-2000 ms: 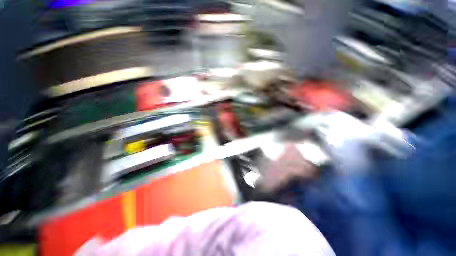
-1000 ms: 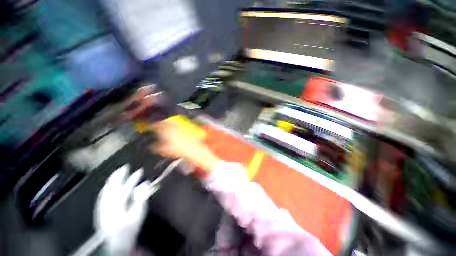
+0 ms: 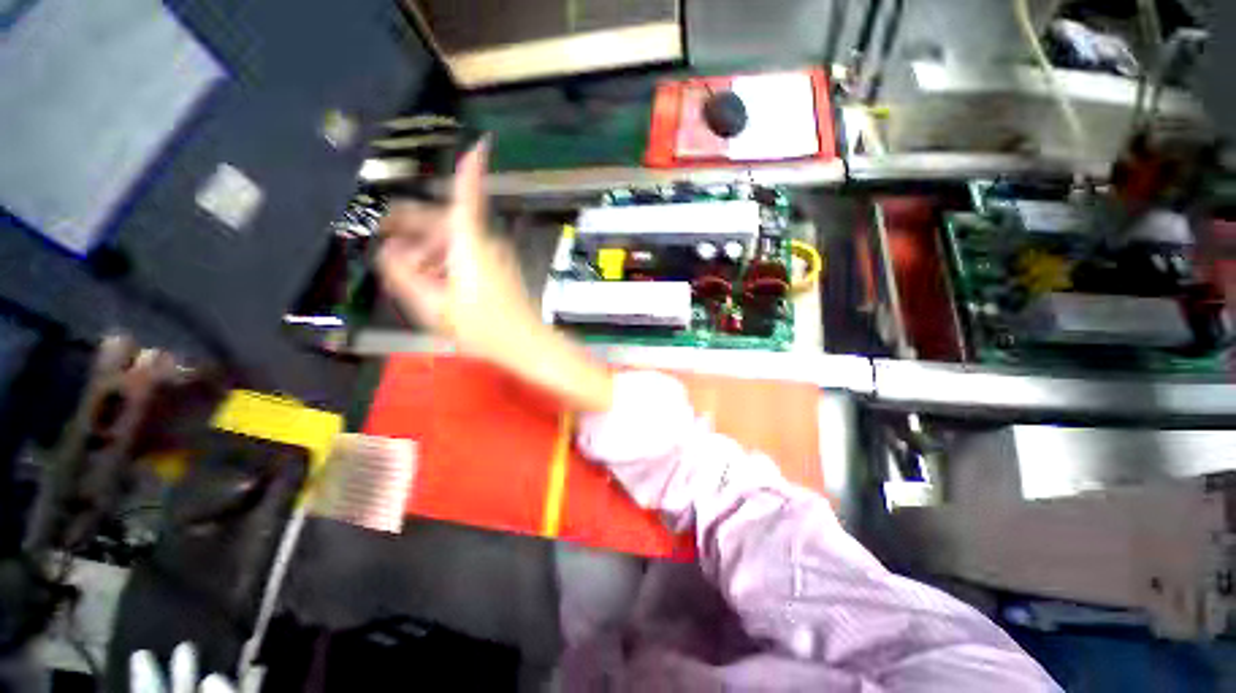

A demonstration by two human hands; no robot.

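Observation:
My bare right hand is blurred, reaching over the front rail left of a green power board. Its thumb or a finger points up, and nothing shows in it. The board lies on the conveyor rails, with silver heatsinks, a yellow part and dark reddish coils on top. My left hand wears a white glove; only its fingertips show at the bottom left edge, and whether it holds anything is hidden.
An orange-red mat with a yellow stripe lies in front of the rails. A second board is at the right. A mouse sits on a red-edged mat behind. A dark grey cabinet stands at the left.
The view has swung back right from the left side. My right hand has moved from beside the mat's left end to over the rails. My left hand has dropped mostly out of view.

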